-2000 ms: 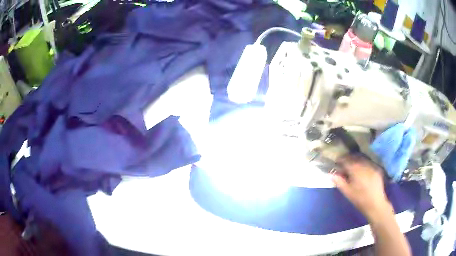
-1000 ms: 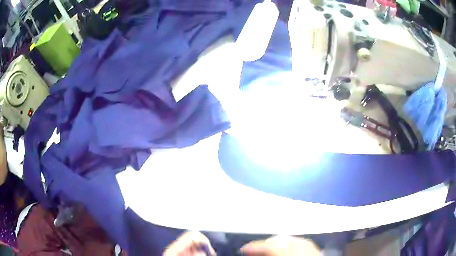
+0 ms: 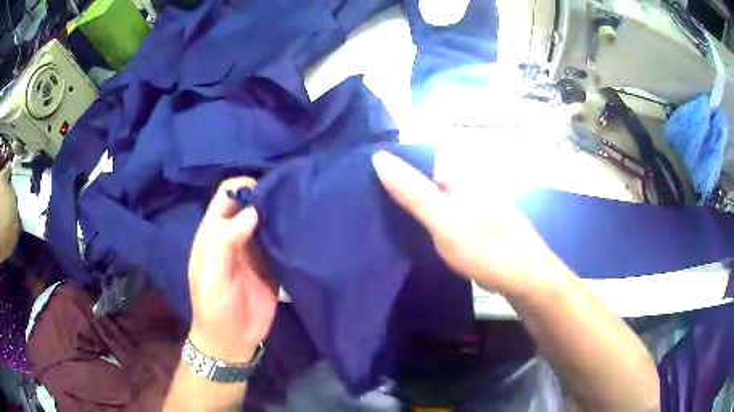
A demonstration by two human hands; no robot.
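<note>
A navy cut panel (image 3: 334,233) hangs between my hands at the front edge of the table. My left hand (image 3: 233,273), with a metal watch on the wrist, pinches its gathered upper left corner. My right hand (image 3: 475,225) lies flat on its upper right part, fingers pointing up and left; its fingers are extended, and whether it grips cloth cannot be told. Another navy panel (image 3: 628,233) lies on the table to the right. The machine head (image 3: 644,64) stands at the upper right, its needle area lost in glare.
A crumpled navy heap (image 3: 217,105) covers the left and back. Scissors (image 3: 644,145) and snips (image 3: 612,153) lie right of the needle area, near a blue tassel (image 3: 700,145). Another person's hand (image 3: 8,213) shows at the left edge, by a cream machine (image 3: 50,92).
Both hands have come up from the bottom edge, with a navy panel now raised between them. The view has shifted, so the machine sits higher and further right.
</note>
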